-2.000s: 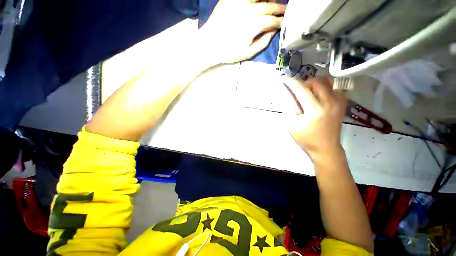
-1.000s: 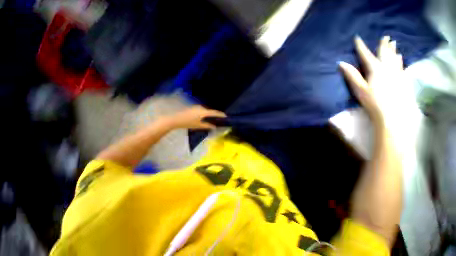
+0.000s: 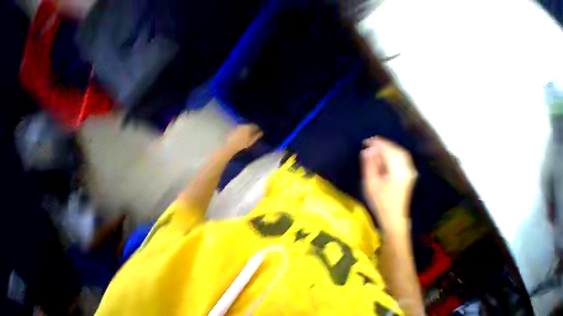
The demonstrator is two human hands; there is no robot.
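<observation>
The view is blurred. My left hand is low beside the blue-rimmed basket, its fingers curled; dark cloth lies against it, and I cannot tell whether it grips any. My right hand is over the dark navy cloth near my lap, its fingers curled; whether cloth is in them is unclear. Dark navy cloth also fills the basket. The edges of the separate pieces cannot be made out.
The white sewing table stands at the right, its edge running diagonally. A red basket is at the upper left with grey cloth beside it. Red items are under the table at the lower right. A white earphone cable hangs on my chest.
The navy panel stretched between my hands and over the table is no longer spread there. My right hand has come down and left off the table, its fingers now curled. The table surface shows bare.
</observation>
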